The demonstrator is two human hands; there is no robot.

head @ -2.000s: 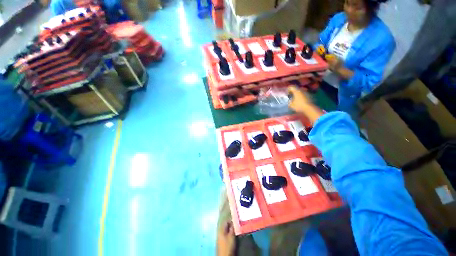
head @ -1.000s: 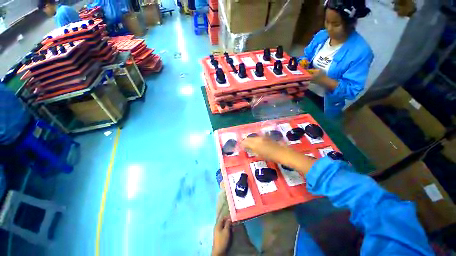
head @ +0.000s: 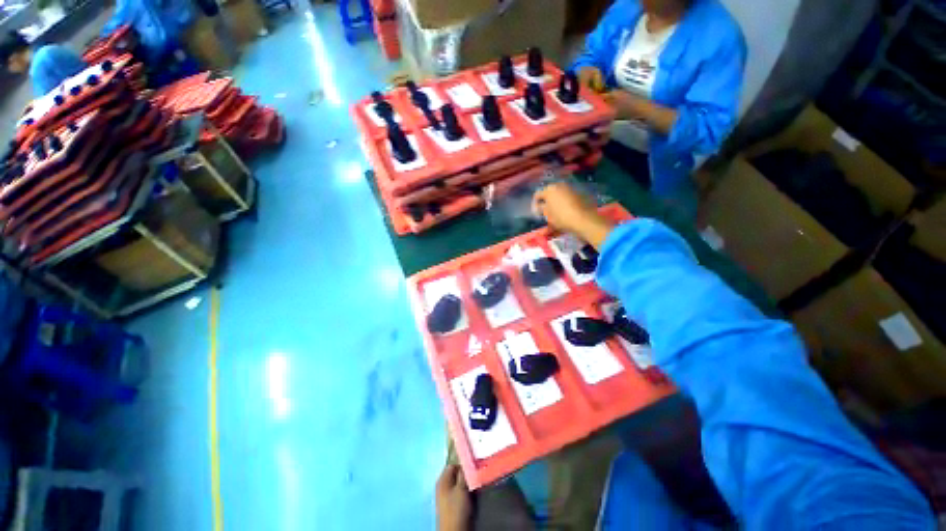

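The orange-red tray (head: 539, 415) lies in front of me, with black watches (head: 533, 367) on white cards in its pockets. Clear film seems to lie over watches in the far row, such as the far-left one (head: 444, 312). My right hand (head: 560, 207) is beyond the tray's far edge, its fingers at a crumpled clear plastic film (head: 510, 202); whether it grips the film is unclear. My right sleeve covers the tray's right end. My left hand (head: 453, 500) is low at the tray's near left corner, partly cut off; its fingers are unclear.
Stacked trays (head: 498, 156) with upright watches stand on the green table (head: 436, 249). A person in a blue smock (head: 695, 73) is behind them at right. Open cartons (head: 809, 197) stand at right. A trolley (head: 135, 249) with stacked red trays is at left, across the blue floor.
My right hand has moved from over the tray's far-left pockets back to the plastic beyond the tray. Clear film now shows over watches in the far row. The view has shifted.
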